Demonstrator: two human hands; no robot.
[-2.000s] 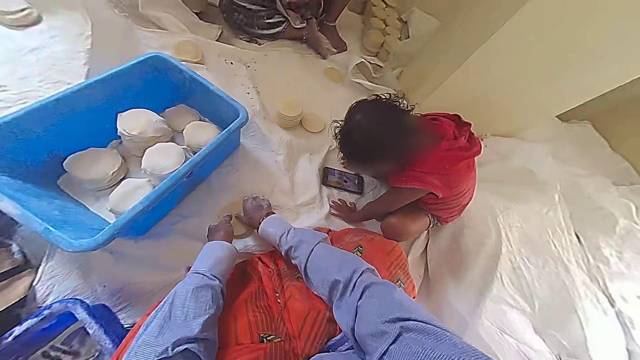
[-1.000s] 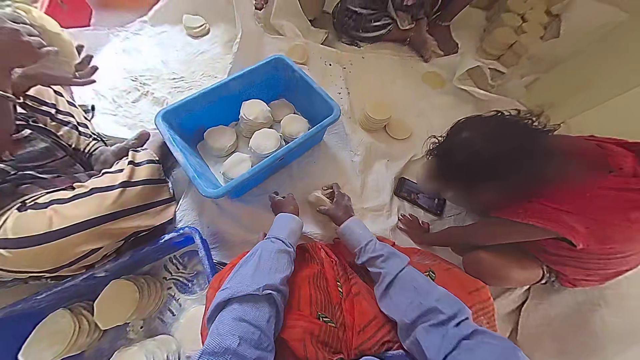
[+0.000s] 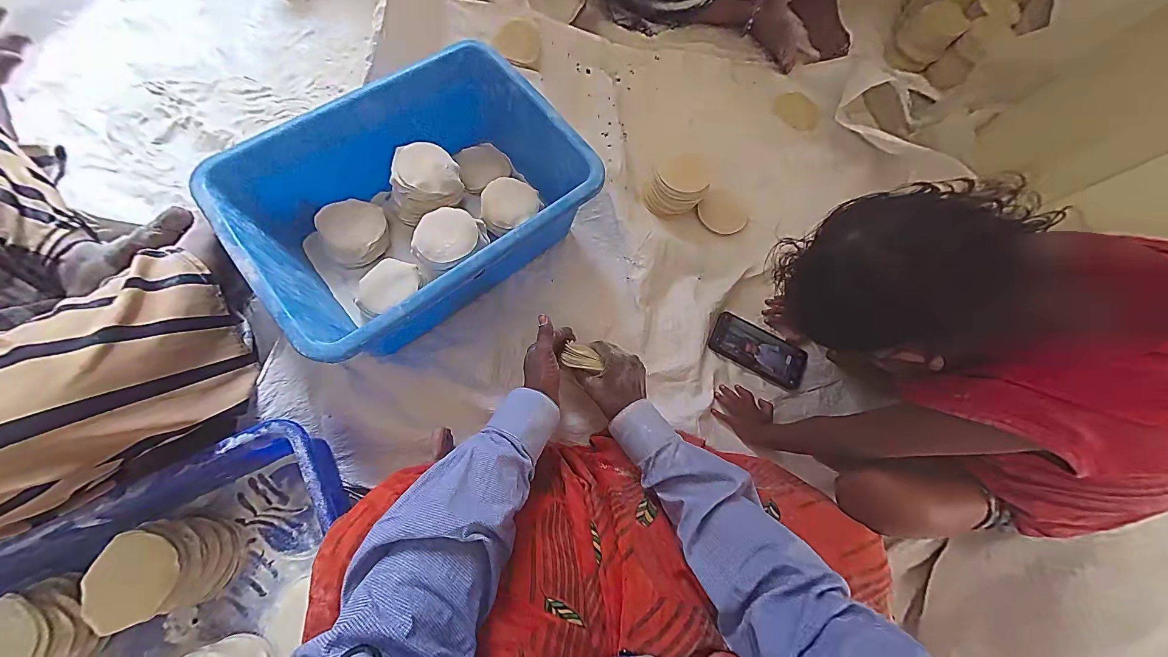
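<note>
Between my hands, just above my orange-red clothing, is a small stack of thin dough rounds (image 3: 582, 358). My left hand (image 3: 545, 359) holds its left side with a finger pointing up, and my right hand (image 3: 618, 377) grips it from the right. Beyond them a blue plastic tub (image 3: 319, 338) holds several stacks of pale floured rounds (image 3: 426, 173). At lower left, a darker blue tray (image 3: 315, 465) contains more rounds (image 3: 132, 579) lying tilted against each other, with flour on its bottom. Another stack of rounds (image 3: 676, 185) stands on the cloth, with one round leaning beside it.
A person in red (image 3: 1031, 401) leans over a smartphone (image 3: 757, 350) on the cloth at right. Striped clothing (image 3: 119, 365) of another person is at left. A third person's feet (image 3: 789, 32) are at the top. Loose rounds (image 3: 797, 110) and a pile (image 3: 940, 41) lie beyond.
My hands were apart one second ago, with something small at the right hand; now both meet at the stack of rounds. The view has swung left since two seconds ago.
</note>
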